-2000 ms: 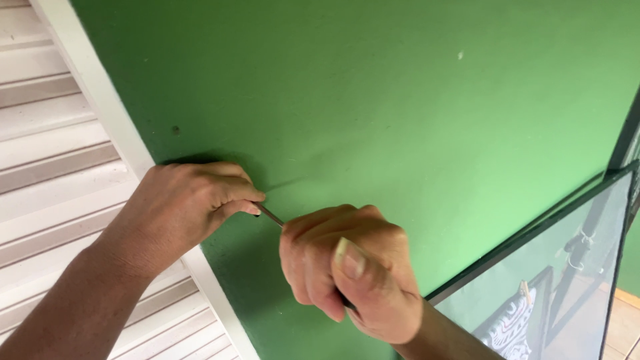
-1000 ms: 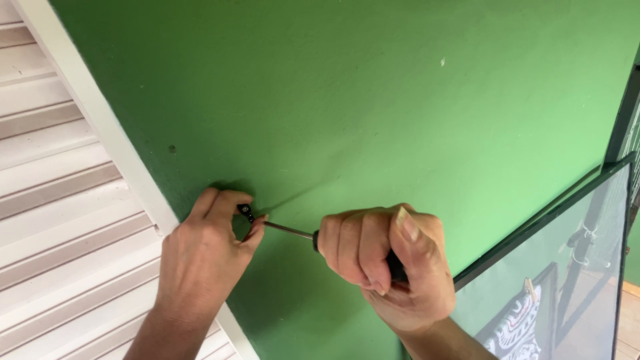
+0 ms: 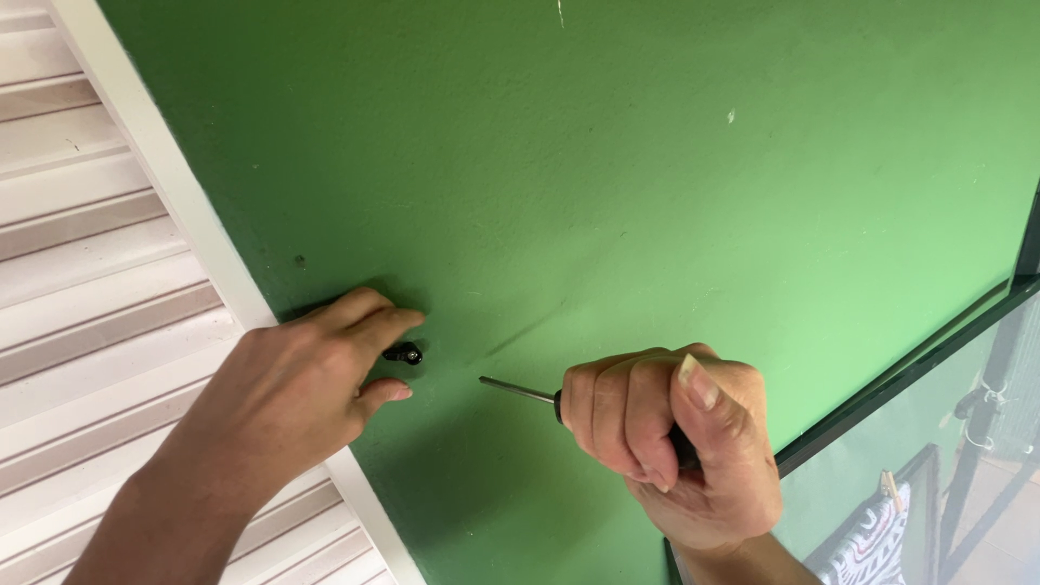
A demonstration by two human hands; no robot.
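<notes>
A small black fitting with a screw in it (image 3: 404, 353) sits against the green wall (image 3: 504, 187). My left hand (image 3: 325, 366) is beside it with thumb and fingers spread around the fitting; part of the fitting is hidden behind the fingers, and whether they touch it cannot be told. To the right, my right hand (image 3: 666, 431) is closed around the black handle of a screwdriver (image 3: 520, 389). Its metal shaft points left toward the fitting, with the tip apart from the screw.
White trim (image 3: 183, 187) borders the wall on the left, beside white slatted panels (image 3: 73, 276). At lower right stands a black-framed glass pane (image 3: 877, 398), showing a patterned cloth (image 3: 873, 528) with a wooden clothespin (image 3: 891, 490). A small dark mark is on the wall.
My right hand has drawn the screwdriver back from the fitting. The left hand's thumb and fingers have spread apart, leaving the fitting against the wall more exposed.
</notes>
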